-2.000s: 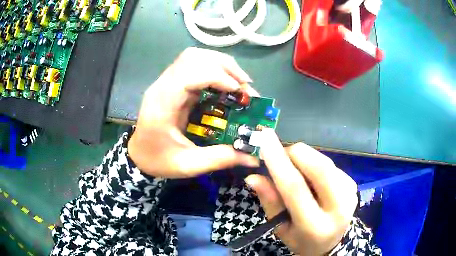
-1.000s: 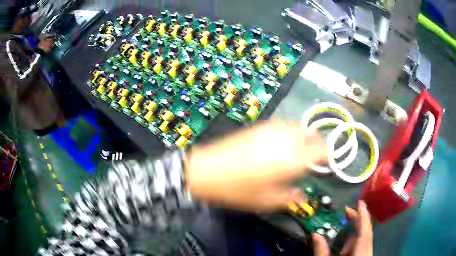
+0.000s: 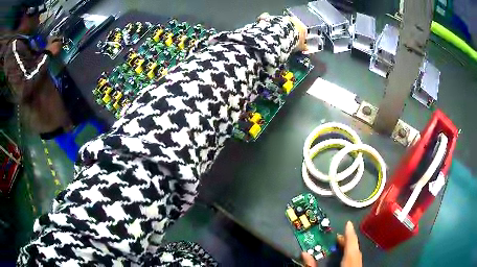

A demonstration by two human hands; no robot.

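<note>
A green power supply board (image 3: 309, 224) with yellow parts and silvery-topped capacitors is near the bench's front edge. My right hand (image 3: 337, 250) is cut off by the bottom edge; its thumb and fingers are around the board's lower end. My left arm stretches across the bench. My left hand (image 3: 299, 35) is at the far side, beside a silvery metal housing (image 3: 313, 43); most of it is hidden by the sleeve, and its grip cannot be told. No tweezers are visible.
White tape rolls (image 3: 358, 176) overlap beside a red tape dispenser (image 3: 389, 225). Stock boards (image 3: 123, 88) lie on the dark mat, partly behind my sleeve. A metal post (image 3: 405, 68) stands at the back, with more housings (image 3: 382, 49) around it. A person (image 3: 36, 88) is at far left.
The view has swung left and back. My left hand has left the board and moved far across to the housings. The board has gone from between both hands to my right hand at the bottom.
</note>
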